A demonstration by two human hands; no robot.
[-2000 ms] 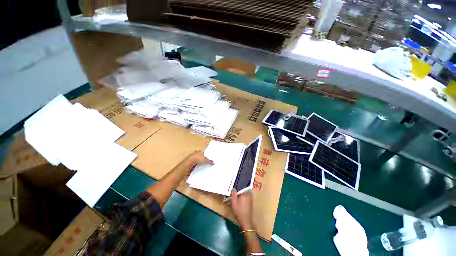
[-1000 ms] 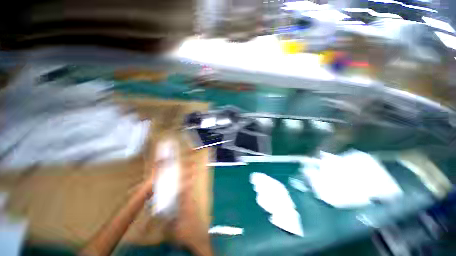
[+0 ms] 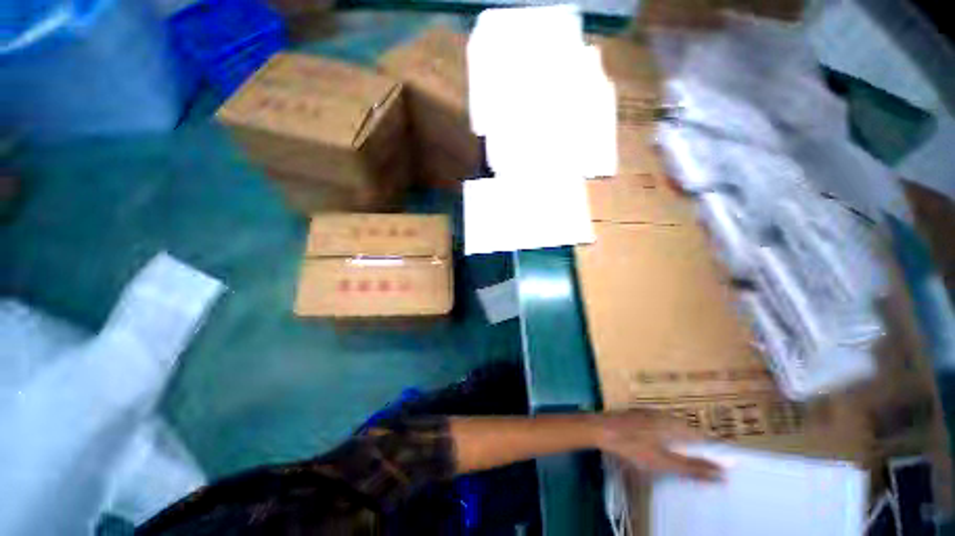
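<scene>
My left hand point(image 3: 654, 445) reaches in from the lower left in a plaid sleeve. Its fingers lie over the upper left corner of a white foam sheet point(image 3: 759, 492) and hold it at the bench's brown cardboard. The sheet is cut off by the bottom edge, and what lies under it is hidden. Part of a dark solar panel point(image 3: 913, 490) shows to its right. A heap of whitish wrapped packs point(image 3: 780, 246) lies at the upper right. A stack of blank white sheets point(image 3: 545, 115) lies at the bench edge. My right hand is out of view.
Brown cartons point(image 3: 375, 267) stand on the green floor left of the bench. A blue crate point(image 3: 225, 42) is at the top left. Large whitish sheeting point(image 3: 94, 398) lies at the lower left. Flattened cardboard point(image 3: 654, 304) covers the bench. The view is blurred.
The view has swung left, bringing the floor cartons and blue crate in. My right hand has gone out of view. My left hand stays at the white sheet.
</scene>
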